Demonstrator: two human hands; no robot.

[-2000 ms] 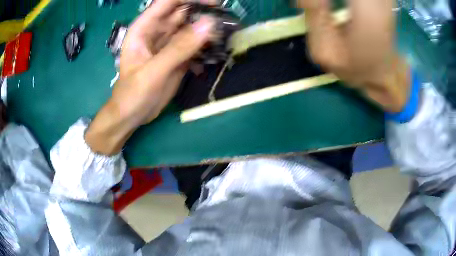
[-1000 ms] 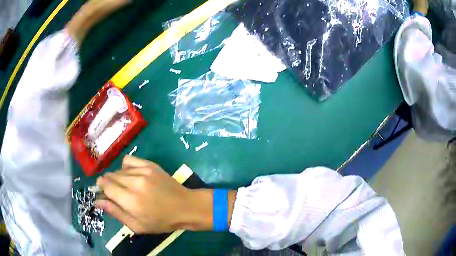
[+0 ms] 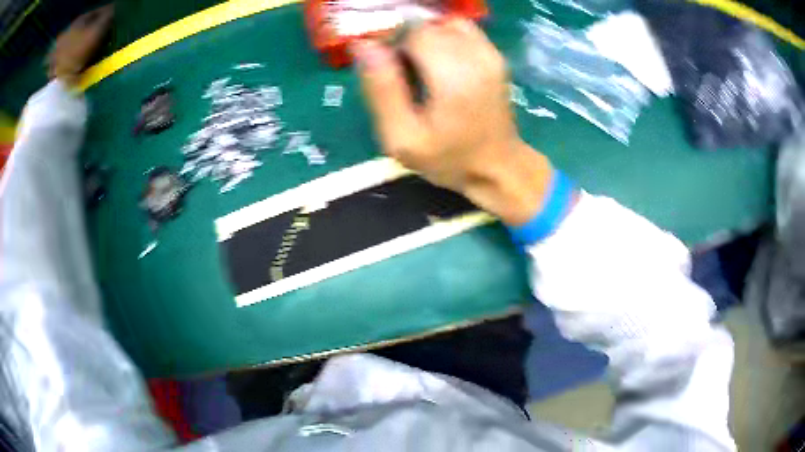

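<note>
My right hand (image 3: 446, 101), with a blue wrist band (image 3: 547, 212), is over the near edge of the red tray (image 3: 331, 31). Its thumb and fingers are curled around a dark gap; blur hides whether it holds anything. My left hand (image 3: 81, 40) is small and blurred at the top left, beyond the yellow tape; its grip cannot be made out. The black strip (image 3: 353, 225) with cream edges lies flat in front of me, its right end partly under my right hand and wrist. A diagonal row of tiny cream pieces (image 3: 289, 243) crosses it.
A pile of small white parts (image 3: 231, 132) lies behind the strip. Small dark units (image 3: 164, 192) lie left of it. Clear bags (image 3: 587, 75), a white sheet (image 3: 631, 48) and a dark bag (image 3: 737, 84) are at the right. Another person's sleeve (image 3: 788, 238) shows at the right edge.
The view has swung around. Two seconds ago my left hand held a dark unit; since then it has moved away to the far left. My right hand has moved from beside the small-parts pile to the red tray.
</note>
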